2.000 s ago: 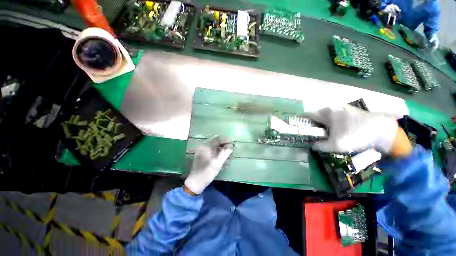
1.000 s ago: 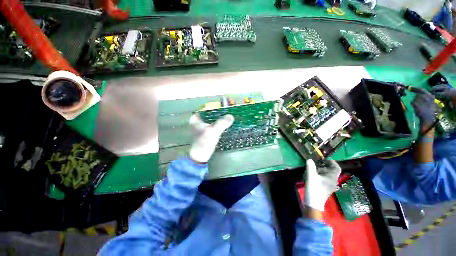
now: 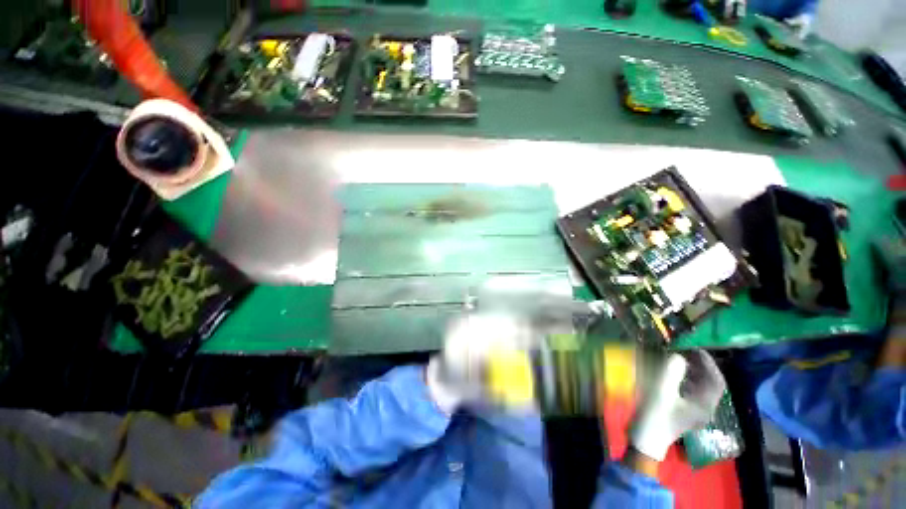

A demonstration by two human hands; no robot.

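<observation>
A circuit board with yellow blocks (image 3: 566,373), blurred by motion, is over the bench's front edge, in front of my chest. My gloved left hand (image 3: 477,363) is on its left end and holds it. My gloved right hand (image 3: 680,403) is at its right side, over the red-lined box (image 3: 700,482); whether it touches the board is unclear. Another green board (image 3: 713,437) lies in that box. The green work mat (image 3: 447,239) lies on the metal plate. A framed board (image 3: 661,258) lies tilted right of the mat.
A shallow black tray (image 3: 214,323) of green pieces is at left, a deep black bin (image 3: 839,283) at right. A tape roll (image 3: 164,149) is by the orange-red post (image 3: 129,55). Framed boards (image 3: 417,75) and green boards (image 3: 664,89) lie on the conveyor. Another person's sleeve (image 3: 830,398) is at right.
The board has moved off the mat toward my body and to the right, with my left hand on it. My right hand has moved slightly right and down, away from the framed board.
</observation>
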